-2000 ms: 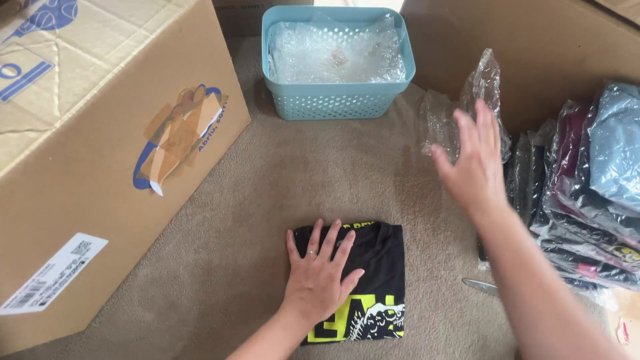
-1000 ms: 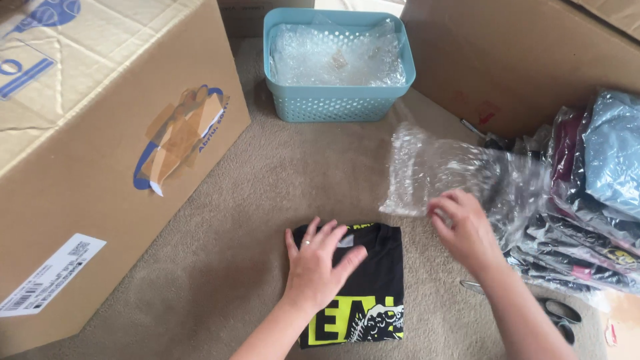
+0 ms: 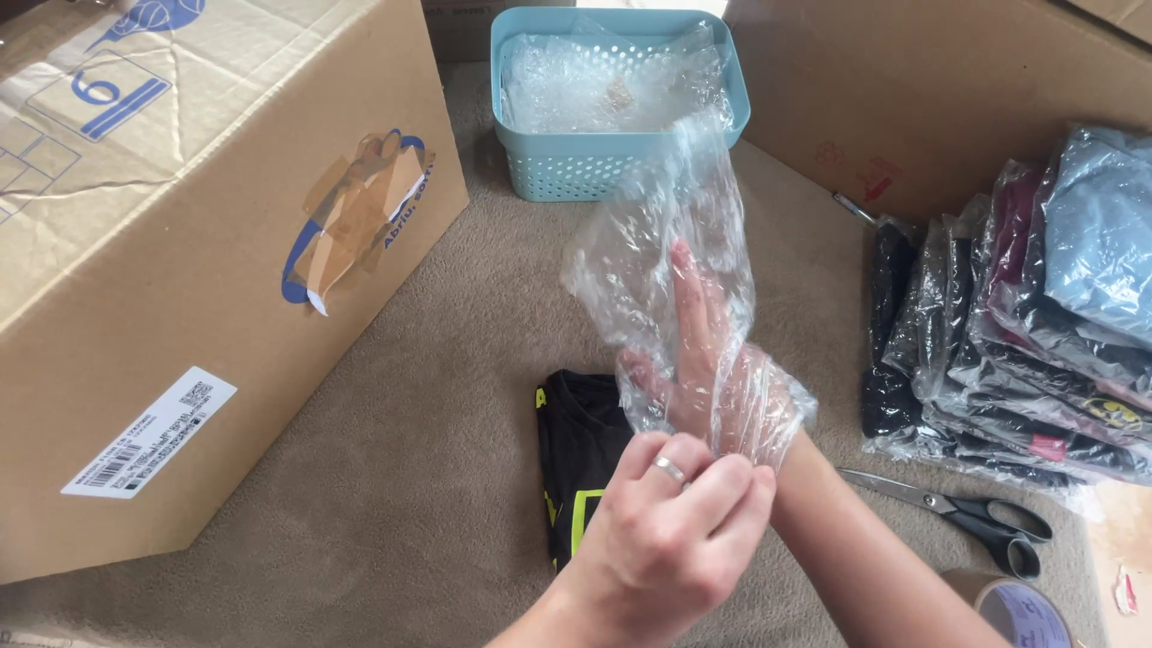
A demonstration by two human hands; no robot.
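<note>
A clear plastic bag (image 3: 666, 207) is pulled over my right hand (image 3: 706, 369), whose fingers are spread inside it and point up toward the basket. My left hand (image 3: 675, 522), with a ring on one finger, pinches the bag's opening near my right wrist. Beneath and behind both hands lies a folded black T-shirt (image 3: 580, 432) with yellow-green print, partly hidden by them. The blue plastic basket (image 3: 576, 166), holding more clear plastic bags (image 3: 585, 90), stands beyond the bag's far end.
A large cardboard box (image 3: 225, 315) stands at the left, another cardboard box (image 3: 900, 90) at the back right. At the right are a stack of bagged garments (image 3: 1026, 360), a pen (image 3: 853, 209), scissors with black handles (image 3: 967, 513) and a tape roll (image 3: 1017, 607) on the carpet (image 3: 387, 504).
My left hand has left the T-shirt and taken hold of the bag's opening. My right hand, which held the bag beside the garment stack, is now inside it.
</note>
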